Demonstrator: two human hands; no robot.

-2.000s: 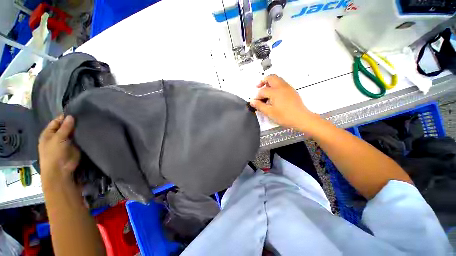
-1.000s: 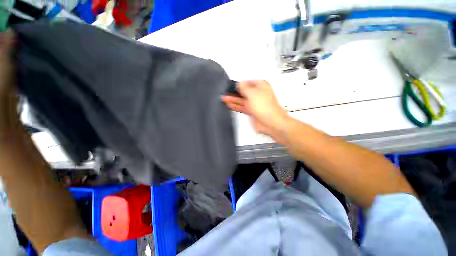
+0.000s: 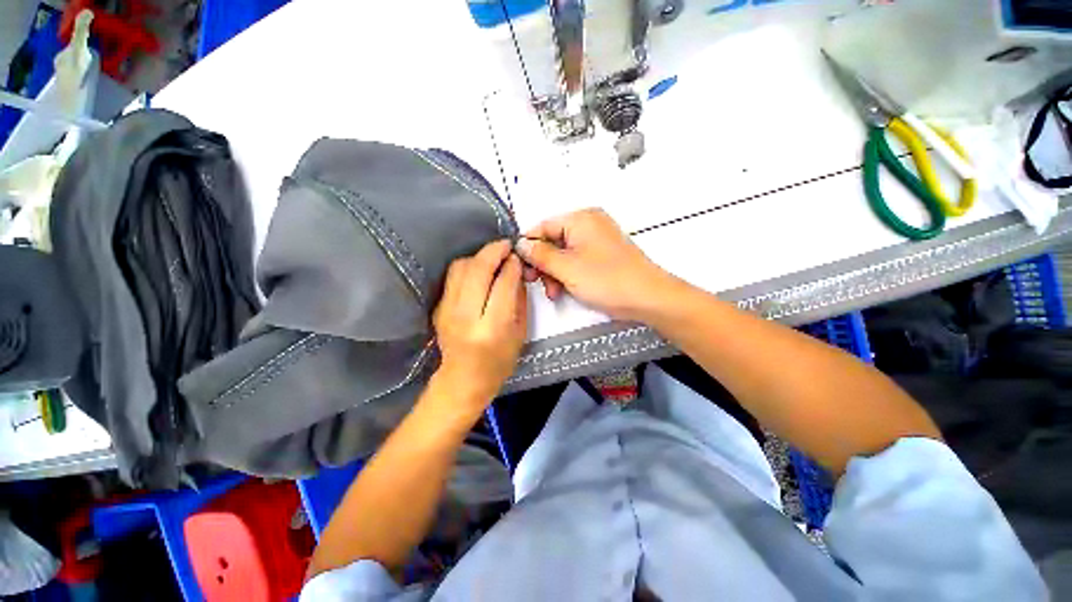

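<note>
A dark grey garment piece (image 3: 353,235) with pale topstitched seams lies bunched on the white machine table (image 3: 694,212), left of the needle area. My left hand (image 3: 482,312) grips its right edge with the fingertips. My right hand (image 3: 594,265) pinches the same edge, and the fingertips of both hands meet there. What lies between the fingertips is mostly hidden. The presser foot (image 3: 570,122) of the sewing machine stands above and right of the hands, apart from the cloth.
A folded dark grey pile (image 3: 159,259) lies at left. Shears (image 3: 899,147) with green and yellow handles lie at right, near a black strap (image 3: 1046,141) on white cloth. Blue crates (image 3: 1034,292) with dark pieces and a red stool (image 3: 235,553) are below the table.
The garment piece, earlier spread and swung up at left, now lies bunched on the table with its topstitched seams showing. My left hand has come from far left to meet my right hand.
</note>
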